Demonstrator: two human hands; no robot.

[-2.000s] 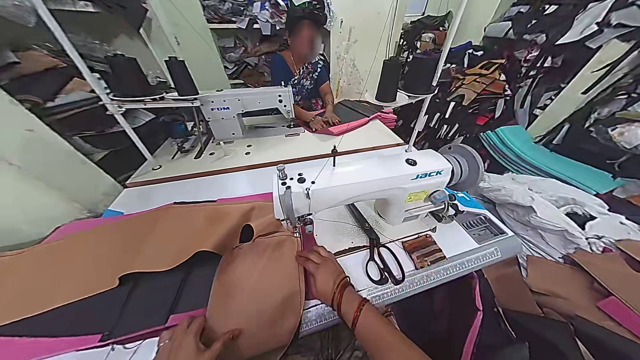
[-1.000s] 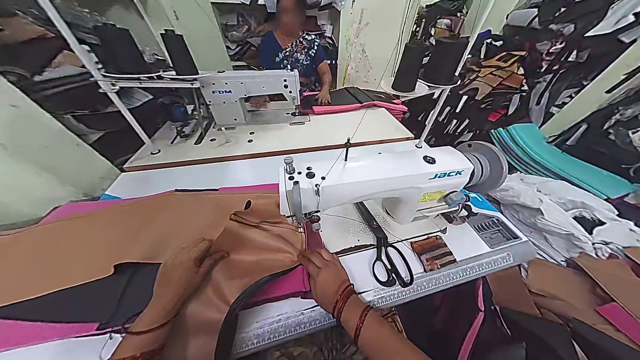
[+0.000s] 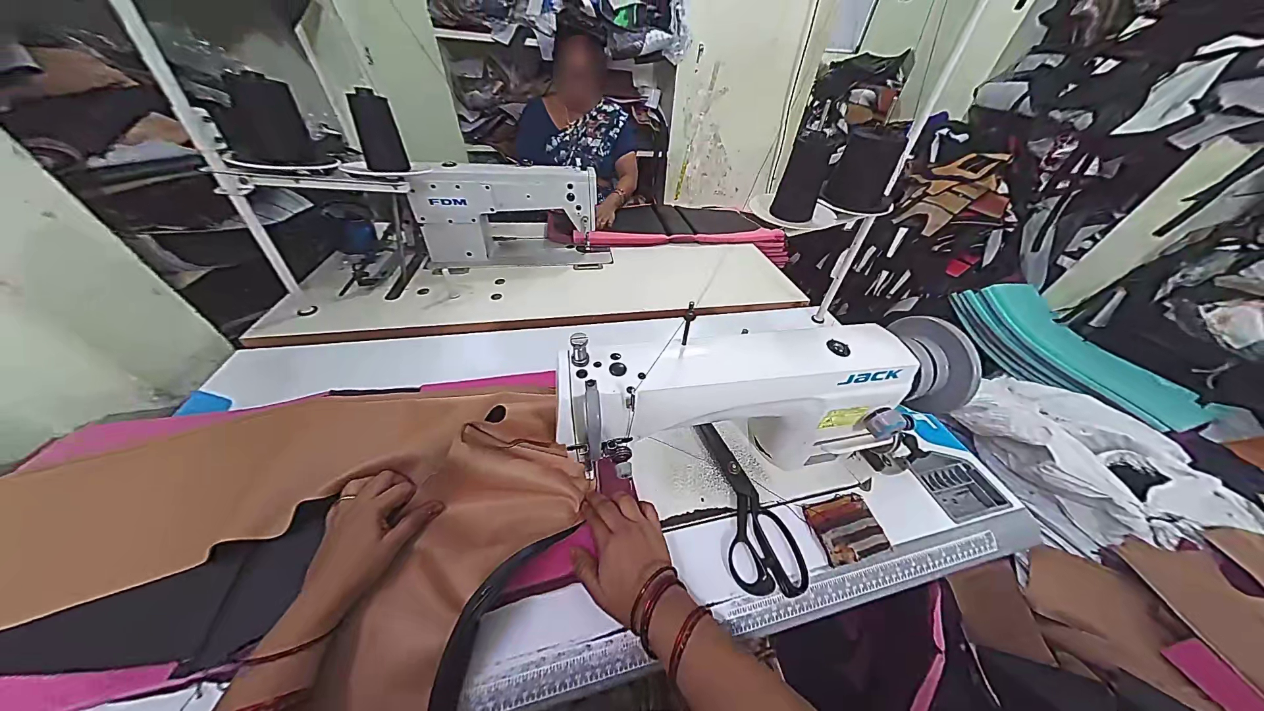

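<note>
A white Jack sewing machine [image 3: 741, 380] stands across the table, its needle area over the edge of a tan leather-like panel [image 3: 474, 504]. Dark edging runs along the panel's near side, with magenta material [image 3: 553, 565] under it. My right hand [image 3: 624, 548] lies flat just in front of the presser foot, fingertips on the panel's edge and the magenta strip. My left hand [image 3: 370, 533] rests on the tan panel to the left, fingers bent, thumb apart; whether it pinches the material is unclear. Black-handled scissors [image 3: 755, 533] lie right of the needle.
A ruler strip [image 3: 859, 583] edges the table. A small striped piece [image 3: 846, 528] lies beside the scissors. Behind, a person [image 3: 583, 133] sits at an FDM sewing machine [image 3: 504, 212]. Black thread cones [image 3: 800, 178], teal sheets [image 3: 1076, 346] and white fabric [image 3: 1096, 464] are at the right.
My left hand has moved up and away from the near edge onto the panel. The tan panel has shifted, showing dark edging and magenta beneath. My right hand stays near the presser foot.
</note>
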